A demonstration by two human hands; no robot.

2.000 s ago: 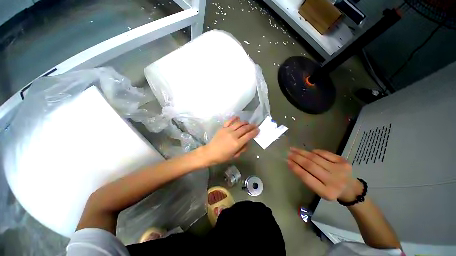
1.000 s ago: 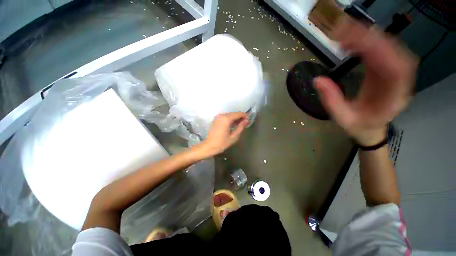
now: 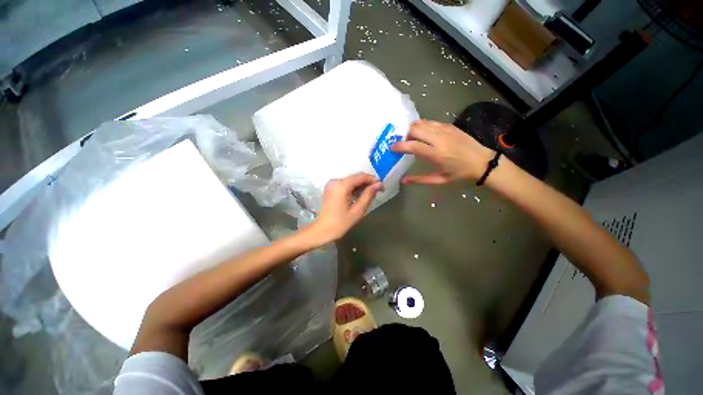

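A white parent roll point(image 3: 331, 116) lies on the floor ahead, with clear plastic roll wrap point(image 3: 208, 143) around its lower side. A blue label point(image 3: 383, 158) with white characters lies on the roll's right side. My left hand point(image 3: 347, 202) is at the label's lower edge, thumb and index finger close together; whether it pinches the label or the wrap is unclear. My right hand point(image 3: 443, 153) is over the label's right side, fingertips touching it, fingers apart. A second, larger-looking white roll lies at the left on opened wrap.
Two silver collars, one point(image 3: 407, 302) with a dark centre hole, lie near my feet. A pale machine frame point(image 3: 231, 77) runs behind the rolls. A pedestal fan base point(image 3: 505, 139) and a vented cabinet point(image 3: 617, 262) stand at the right. A cardboard box point(image 3: 523, 35) sits on a white shelf.
My right hand has come from the right over to the roll's right side. The blue label now shows there. The white piece seen two seconds ago beside the roll no longer shows.
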